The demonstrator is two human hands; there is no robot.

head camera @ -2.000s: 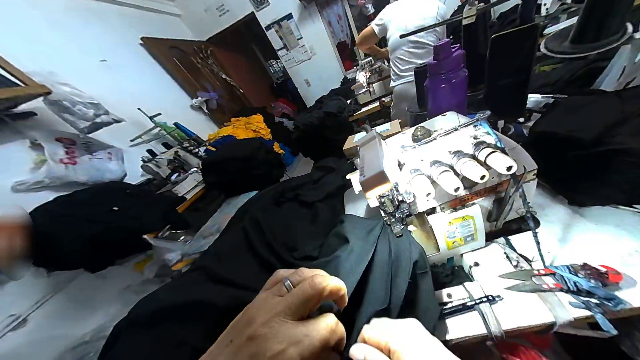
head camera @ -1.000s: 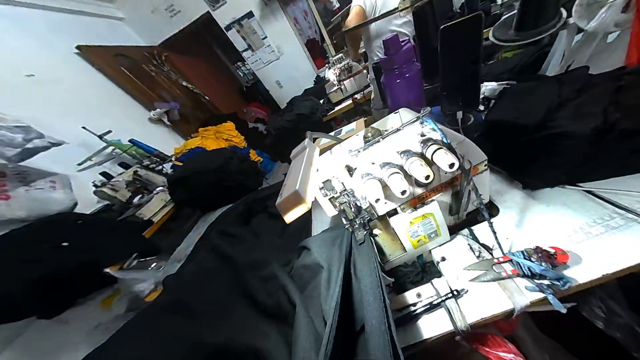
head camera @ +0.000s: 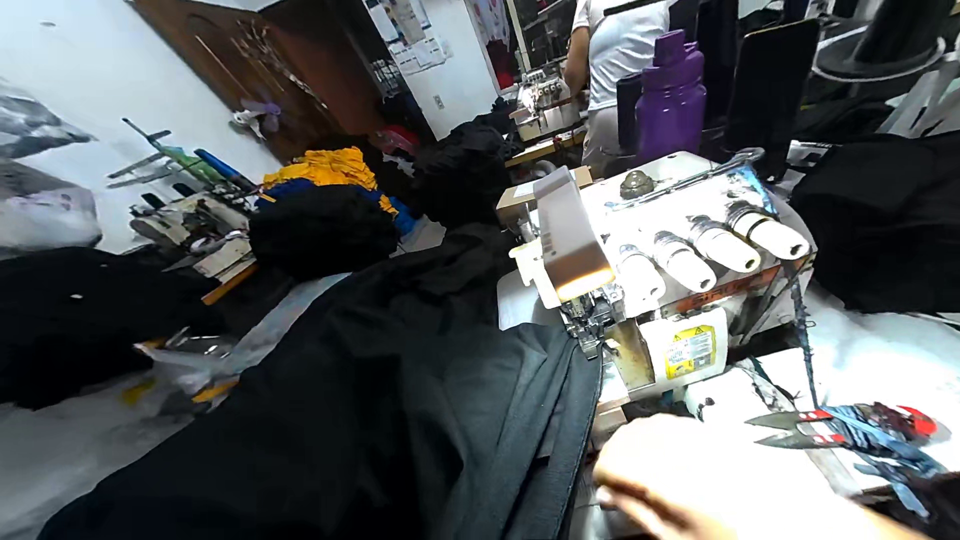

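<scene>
Dark fabric (head camera: 450, 390) spreads from the left toward the needle area of a white overlock sewing machine (head camera: 675, 247), its seamed edge lying by the presser foot (head camera: 591, 341). My right hand (head camera: 690, 480) is at the lower right, overexposed and blurred, beside the fabric's edge and below the machine; whether it grips anything cannot be made out. Thread snips (head camera: 795, 431) with strips of cloth wound about their handles lie just right of that hand. My left hand is out of view.
A purple bottle (head camera: 671, 105) stands behind the machine. Black cloth (head camera: 877, 225) lies at the right and more black cloth (head camera: 75, 322) at the left. A person (head camera: 622, 60) in a white shirt stands at another sewing machine (head camera: 544, 105) farther back.
Two seconds ago both my hands were on the fabric; one second ago neither showed. My right hand has now come into view at the lower right. The fabric's edge lies nearer the presser foot than at first.
</scene>
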